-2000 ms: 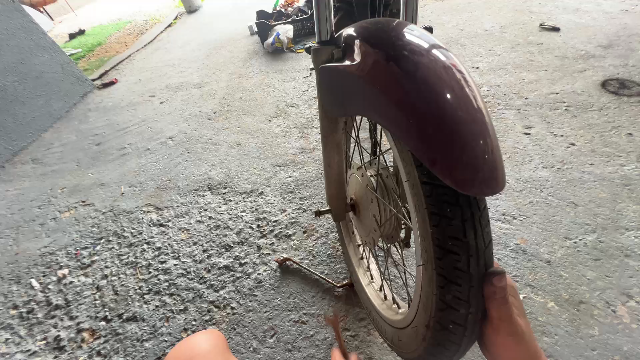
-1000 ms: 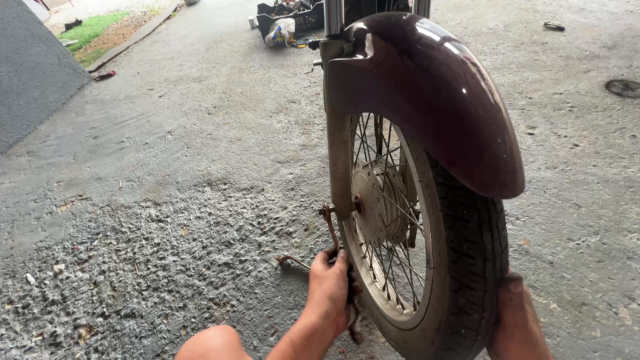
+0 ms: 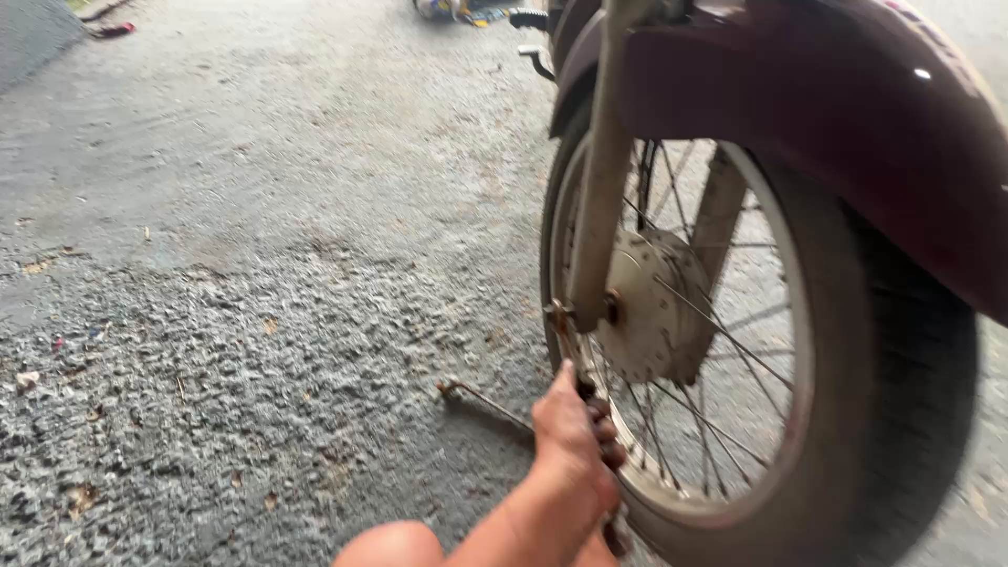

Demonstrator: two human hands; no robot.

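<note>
My left hand [image 3: 573, 421] is closed around a rusty wrench [image 3: 564, 335], its thumb pointing up along the shaft. The wrench's upper end is at the bolt end [image 3: 555, 311] by the foot of the motorcycle's fork leg [image 3: 602, 189]. Beside my hand stands the spoked front wheel [image 3: 831, 378], with a round metal hub [image 3: 654, 303]. Under my left forearm, at the bottom edge, some skin and dark finger-like shapes show; they may be my right hand, but whether it grips anything cannot be told. A thin rusty metal rod [image 3: 488, 405] lies on the ground left of the wheel.
A dark maroon fender [image 3: 787, 87] covers the top of the wheel. Rough concrete [image 3: 276, 394] spreads to the left, with a wall [image 3: 35, 39] at the upper left corner. A small red item [image 3: 113, 30] lies near it. My knee [image 3: 394, 545] shows at the bottom.
My left hand has brought the wrench up to the bolt end at the fork. My right hand has left the tire's right side, where it was a second ago. The view has moved closer.
</note>
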